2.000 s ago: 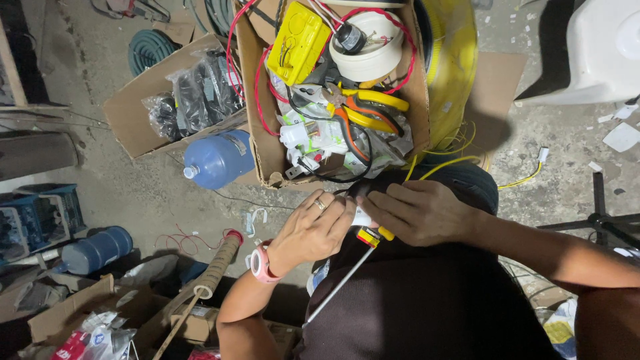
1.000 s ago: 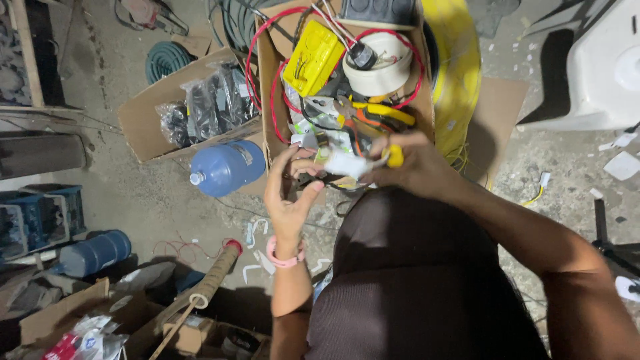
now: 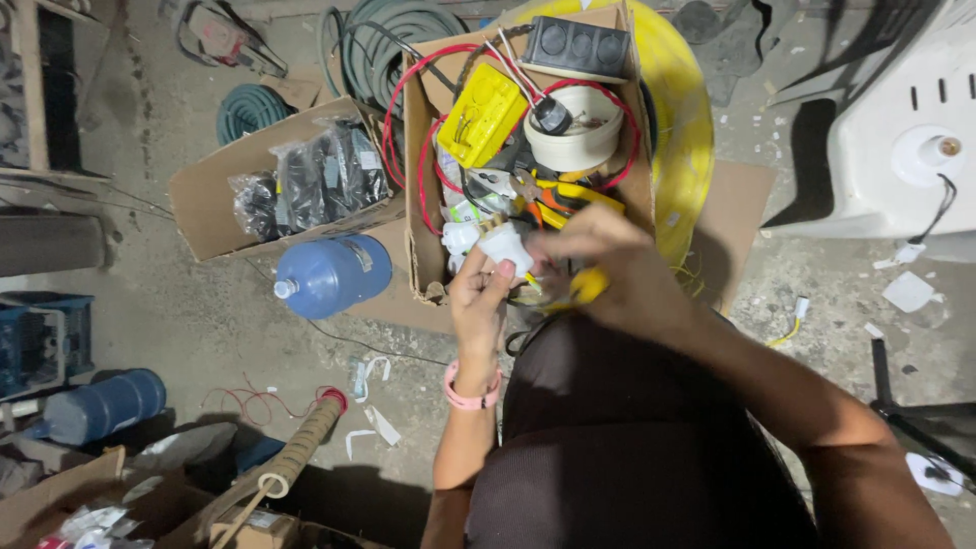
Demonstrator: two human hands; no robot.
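Note:
In my left hand (image 3: 480, 305) is a white electrical plug (image 3: 505, 248) with brass-coloured pins, held between thumb and fingers at the near edge of an open cardboard box (image 3: 414, 263). My right hand (image 3: 625, 267) is blurred, just right of the plug, with a yellow-handled tool (image 3: 589, 284) in it, probably a screwdriver; its shaft cannot be made out. A short green-yellow wire end (image 3: 533, 283) shows below the plug. Another white plug (image 3: 460, 237) lies in the box beside pliers with yellow and orange handles (image 3: 564, 202).
The box also holds a yellow tray (image 3: 482, 114), a white tape roll (image 3: 572, 137) and a black socket block (image 3: 577, 48). Left of it are a blue water jug (image 3: 333, 274) and a carton of bagged parts (image 3: 221, 171). A yellow coil (image 3: 686, 137) lies behind the box.
Two seconds ago both hands were together over the lap, with a screwdriver shaft showing; now they are farther forward at the box edge, my left hand holding the plug upright.

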